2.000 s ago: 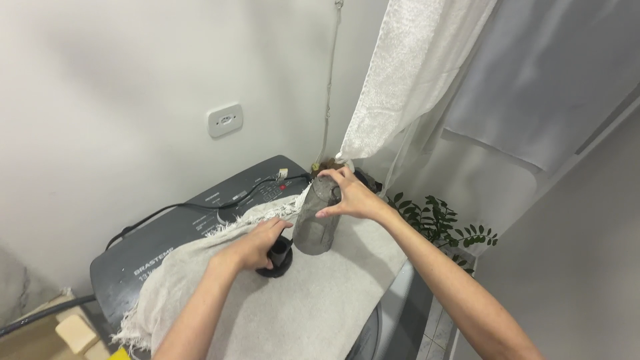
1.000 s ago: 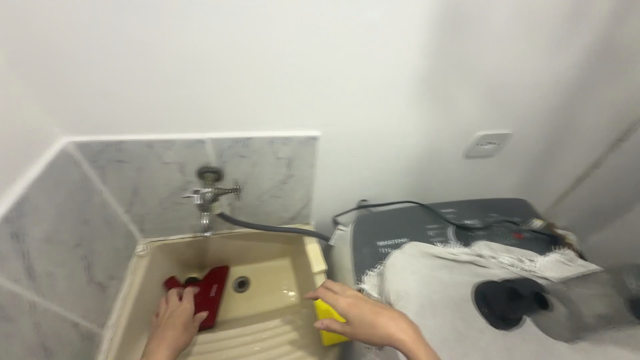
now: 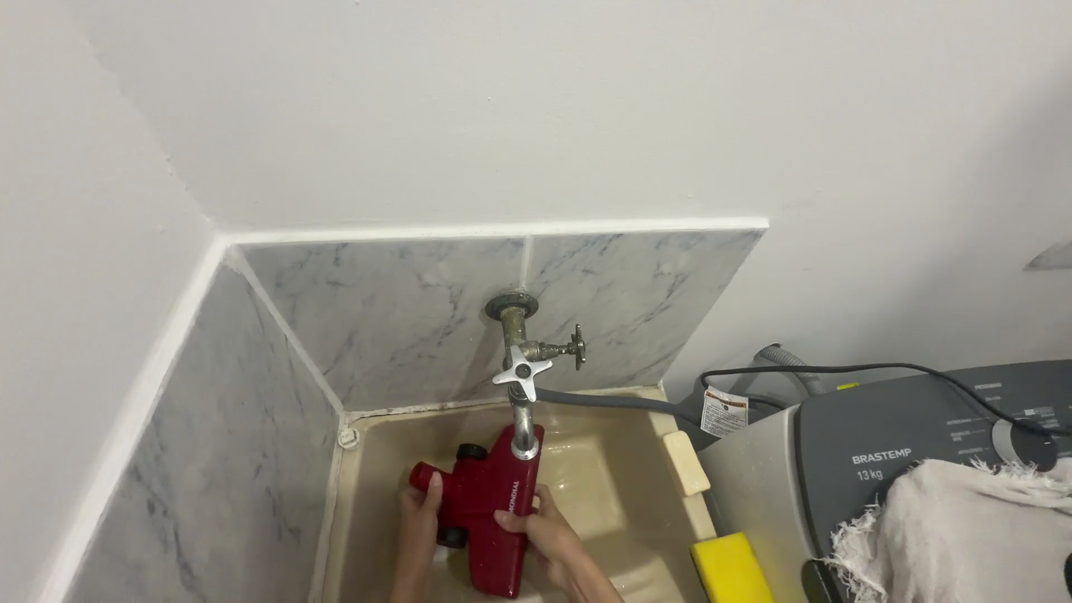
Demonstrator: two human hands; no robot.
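A red plastic vacuum cleaner floor head (image 3: pixel 494 523) with black wheels is held inside the beige laundry sink (image 3: pixel 611 469), below the metal tap (image 3: pixel 523 410). My left hand (image 3: pixel 419 523) grips its neck at the left, the thumb lying along it. On the right side of its wide body, my right hand (image 3: pixel 544 528) has its thumb on top and its other fingers behind. The tap's spout overlaps the upper end of the head in view. Whether water runs from it, I cannot tell.
A yellow sponge (image 3: pixel 731 569) and a bar of soap (image 3: pixel 686 463) rest on the sink's right edge. A grey hose (image 3: pixel 611 401) runs right from the tap. Farther right stands a washing machine (image 3: pixel 837 444) with a pale fringed cloth (image 3: pixel 963 528) and a black cord on it.
My hands have gone from a dark part and a translucent container on the washing machine to the sink. Both now hold the red floor head, raised beneath the tap. The view has swung left.
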